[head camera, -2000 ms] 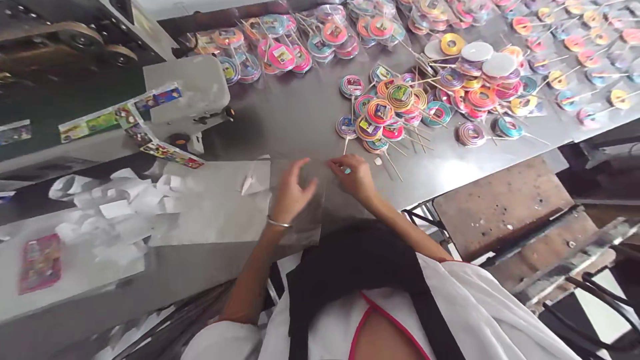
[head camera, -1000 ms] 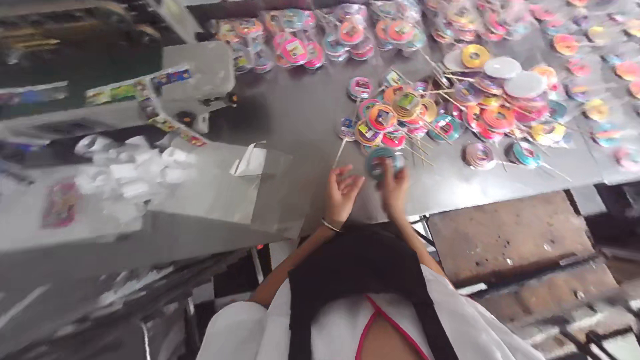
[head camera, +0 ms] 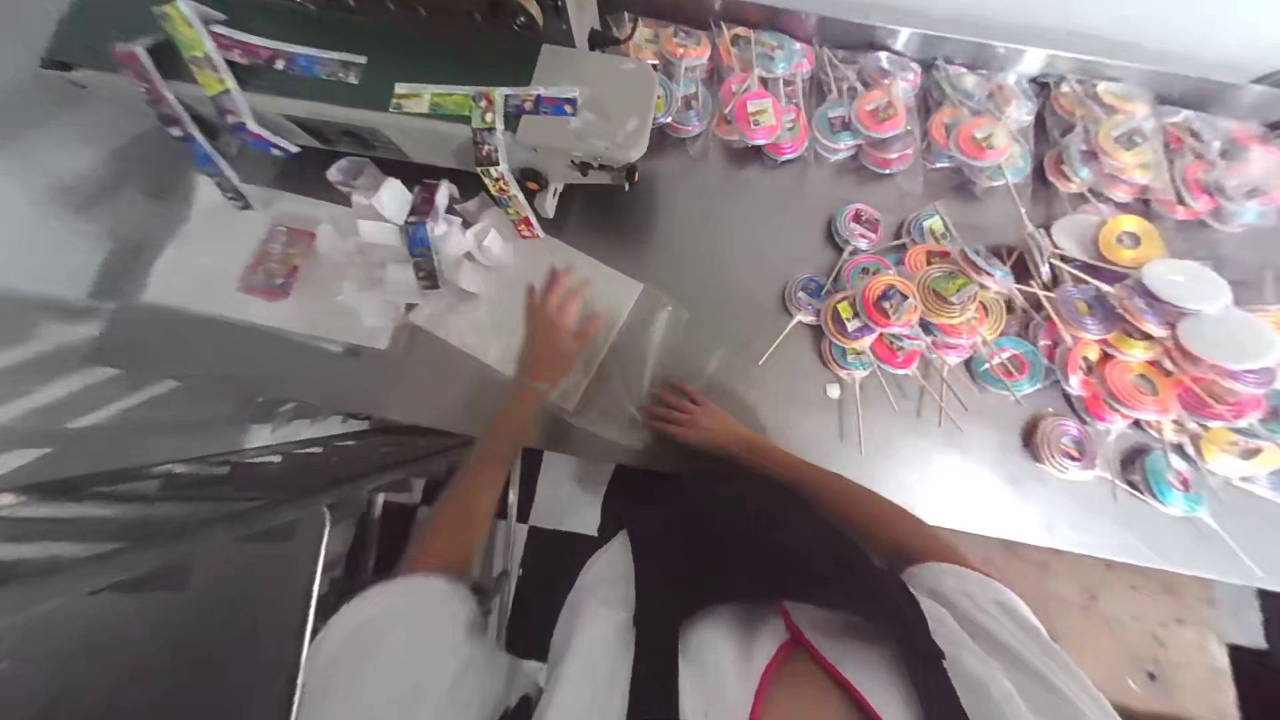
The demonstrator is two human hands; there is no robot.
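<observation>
My left hand (head camera: 558,325), somewhat blurred, is over a white sheet (head camera: 480,310) with its fingers spread and nothing seen in them. At the edge of a clear plastic sheet or bag (head camera: 630,375) lies my right hand (head camera: 700,422), flat with fingers apart. Right of the hands is a pile of wrapped spiral lollipops on sticks (head camera: 890,303). Left of my left hand, a crumpled white backing strip (head camera: 480,245) is heaped with a colourful sticker strip (head camera: 420,235) on it. A pink printed packet (head camera: 278,262) lies farther left.
A grey machine (head camera: 590,110) with sticker strips (head camera: 485,125) draped over it stands at the upper left. Bagged lollipops (head camera: 757,105) line the back of the metal table (head camera: 700,230). More lollipops (head camera: 1140,390) are heaped at the right. A brown surface (head camera: 1110,620) is at the lower right.
A second ago my right hand held a teal round lollipop; now it lies flat on the plastic with none in it. My left hand has moved left, over the white sheet.
</observation>
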